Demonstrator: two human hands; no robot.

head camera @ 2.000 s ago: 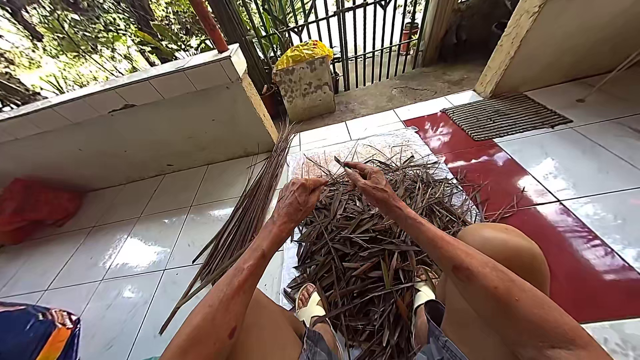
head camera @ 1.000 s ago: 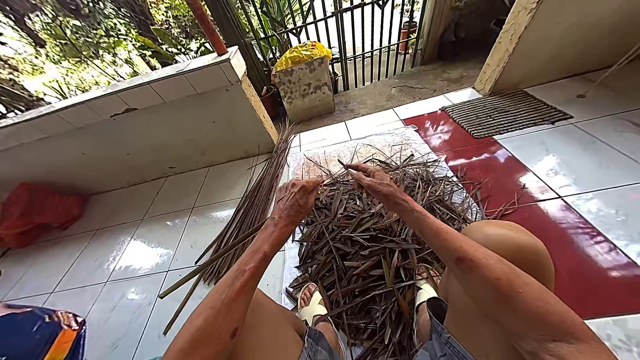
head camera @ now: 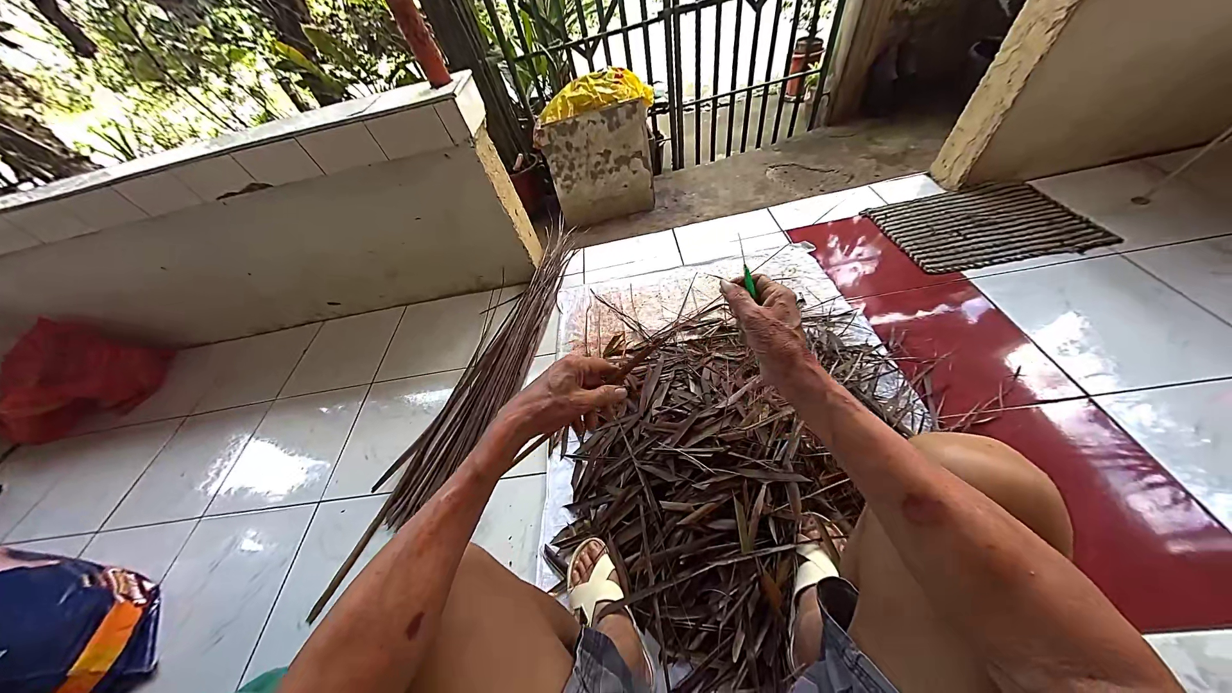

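My left hand (head camera: 573, 390) grips a brown dried palm frond strip, which slants up to the right over the pile. In my right hand (head camera: 767, 313) is a small green-handled tool (head camera: 750, 281), upright between thumb and fingers; its thin tip points up, and whether it is a knife I cannot tell. Below both hands a heap of dried brown leaf pieces (head camera: 703, 452) covers much of a white sheet (head camera: 602, 313) and lies between my sandalled feet. A bundle of long thin leaf ribs (head camera: 481, 385) lies on the tiles to the left of the sheet.
A low wall (head camera: 318, 241) runs along the left, with a red bag (head camera: 77, 380) by it. A concrete block (head camera: 602, 164) topped with yellow plastic stands before a metal gate (head camera: 731, 87). A ribbed mat (head camera: 991, 226) lies at right, a blue package (head camera: 77, 626) at lower left.
My hands, close together over the pile before, are now farther apart. The right hand has moved right, and the green handle shows in it. The left hand has come slightly nearer to me.
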